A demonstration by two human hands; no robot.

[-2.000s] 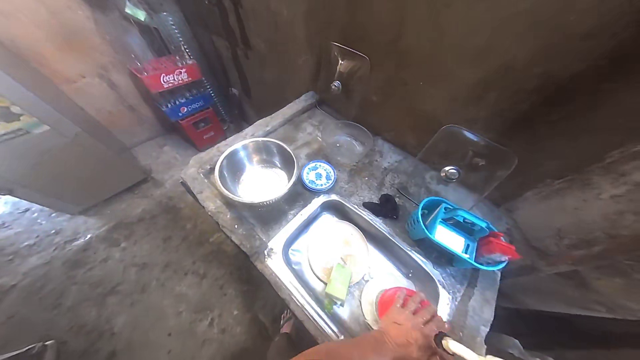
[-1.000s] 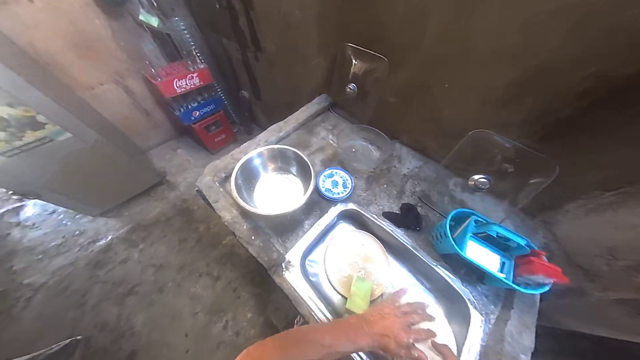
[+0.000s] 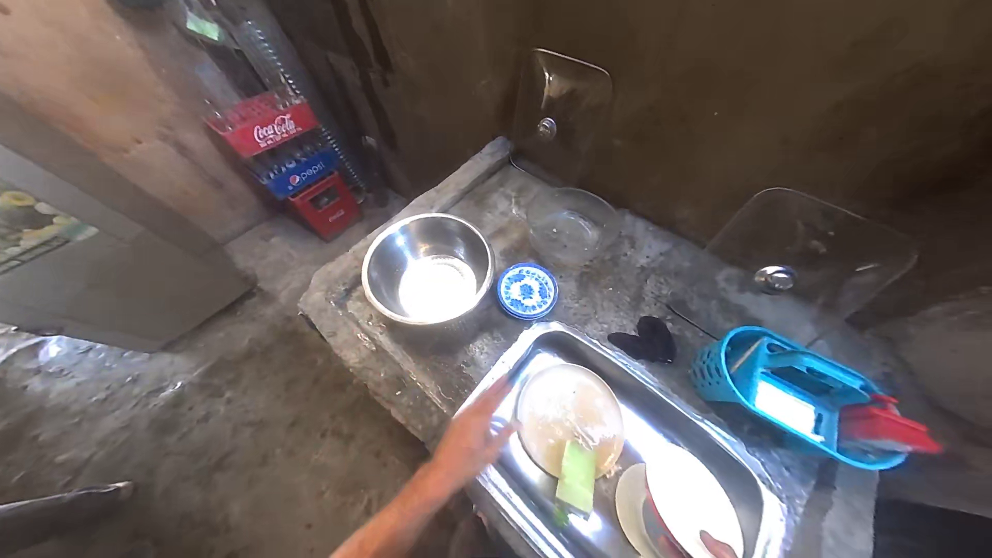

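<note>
My left hand [image 3: 479, 432], fingers apart, is over the left rim of the steel sink [image 3: 554, 332], beside a round beige plate [image 3: 566, 403]. It holds nothing; whether it touches the plate cannot be told. A pale green piece, perhaps a sponge [image 3: 576, 474], lies over that plate's lower edge. At the bottom edge of the view, fingertips of my right hand [image 3: 717, 545] grip a white plate [image 3: 690, 492], which is tilted and glaring with light. Under it shows a cream dish [image 3: 635, 508], with something red between them. The rest of my right hand is out of view.
Left of the sink are a steel bowl [image 3: 372, 271] and blue-patterned round dishes [image 3: 527, 291]. Behind are a clear glass bowl [image 3: 573, 225], a black cloth-like item [image 3: 647, 339], a turquoise basket [image 3: 717, 372] and glass lids [image 3: 821, 240]. Bottle crates [image 3: 325, 205] stand on the floor.
My left hand has moved left, from the dishes at the sink's lower right to beside the beige plate. The white plate now shows tilted in my right hand.
</note>
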